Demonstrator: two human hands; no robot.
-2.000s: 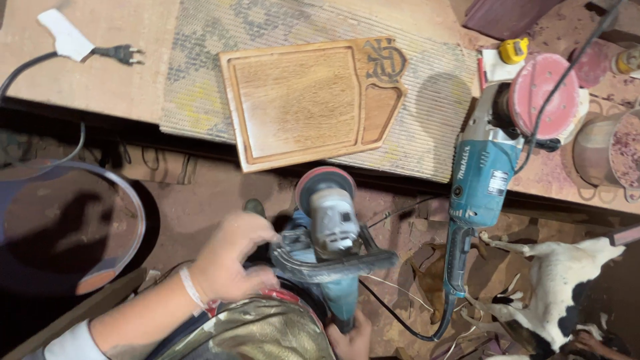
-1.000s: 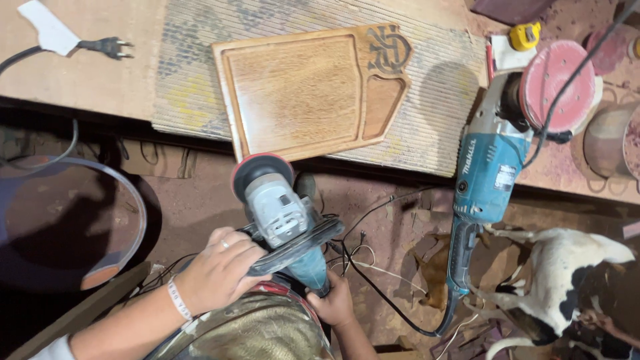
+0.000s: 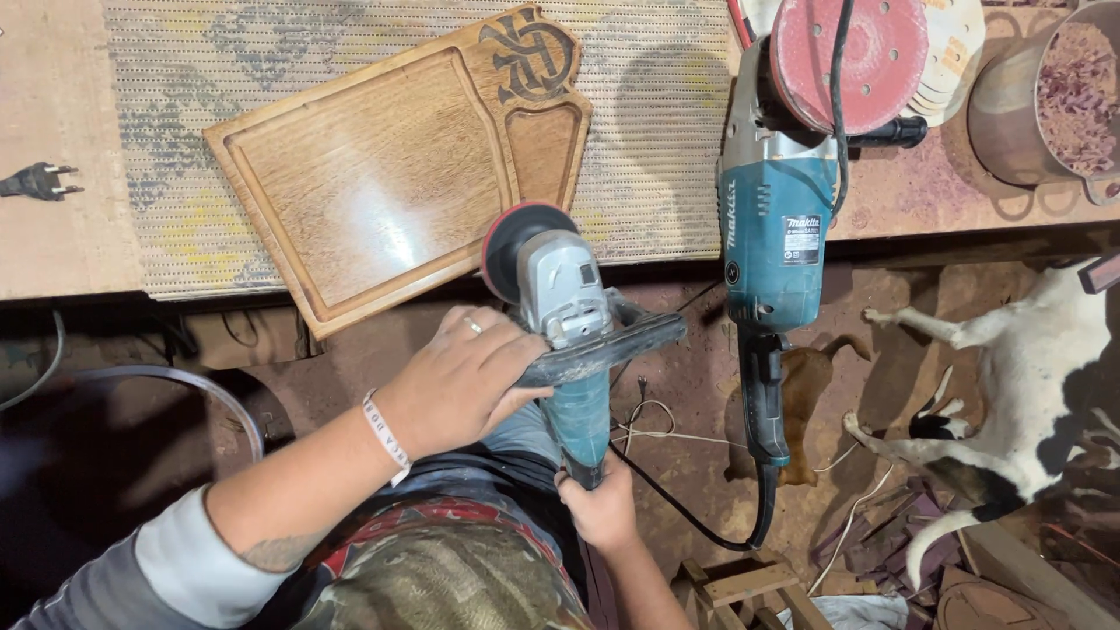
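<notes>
An angle grinder with a sanding disc (image 3: 582, 411) is held between my two hands, its disc over the lower right edge of a carved wooden board (image 3: 367, 192). My left hand (image 3: 464, 376) grips the black loop handle near the grinder's metal head. Around the rear end of the teal body closes my right hand (image 3: 599, 499). The board lies tilted on a ribbed mat (image 3: 192, 210), its near corner past the bench edge. It has a grooved rim, a small side compartment and a dark monogram.
A larger Makita sander (image 3: 779, 227) lies across the bench edge at right, beside sanding discs (image 3: 958, 52) and a metal pot (image 3: 1006, 114) of shavings. A plug (image 3: 39, 181) rests at left. A black-and-white dog (image 3: 1006, 376) lies on the floor near cords and wood scraps (image 3: 927, 516).
Both hands still hold the grinder. Its disc was lower than the board two seconds ago, then at the board's near corner, and is now farther right along the near edge. The view has come closer.
</notes>
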